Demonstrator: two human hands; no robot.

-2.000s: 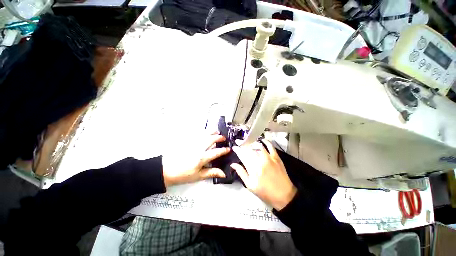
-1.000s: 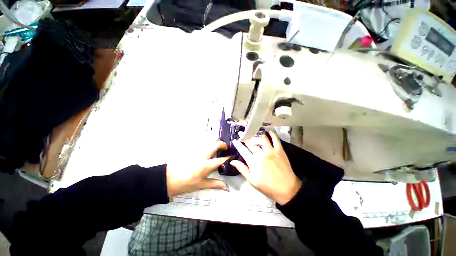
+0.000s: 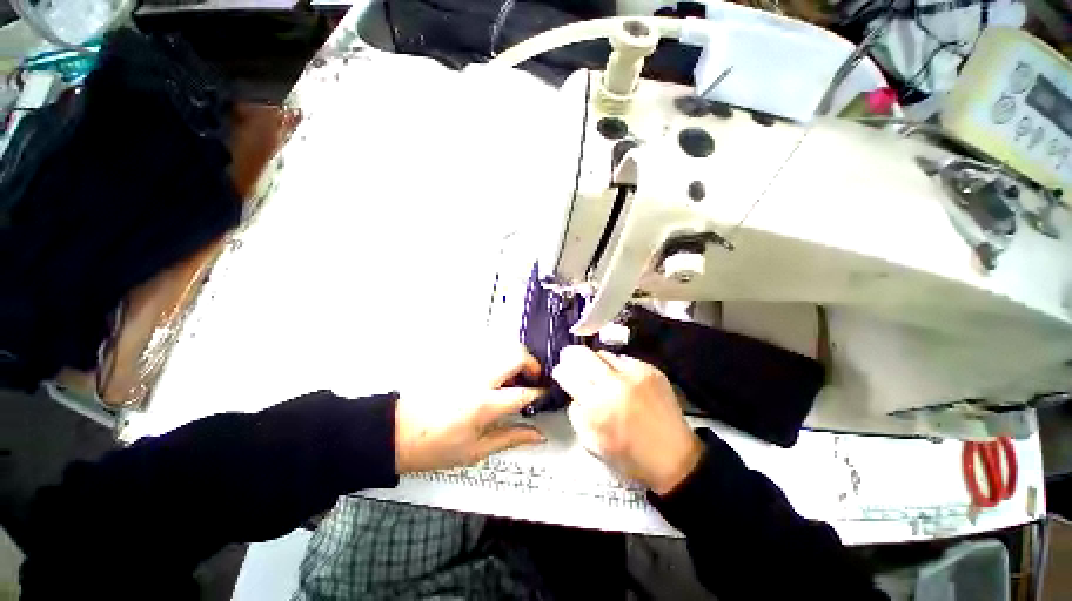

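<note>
A dark fabric piece [image 3: 735,373] runs from the needle area to the right under the machine arm. Its near end looks purplish beside the presser foot [image 3: 573,289]. My left hand [image 3: 476,420] rests at the left of the piece, thumb and index finger on its near edge. My right hand [image 3: 625,413] is curled, its fingertips gripping the fabric just in front of the needle area. The fingertips of the right hand are partly hidden. The cream sewing machine [image 3: 823,235] stands over the fabric.
A heap of black pieces [image 3: 106,200] lies at the left on a brown board. More dark pieces [image 3: 541,33] lie in a white tray behind. Red-handled snips [image 3: 990,472] lie at the table's right front. A control panel [image 3: 1020,106] is at top right. Checked cloth [image 3: 394,552] covers the lap.
My right hand has curled from flat, spread fingers into a grip. More of the dark fabric now shows under the arm at right, and its purplish part reaches farther beside the foot.
</note>
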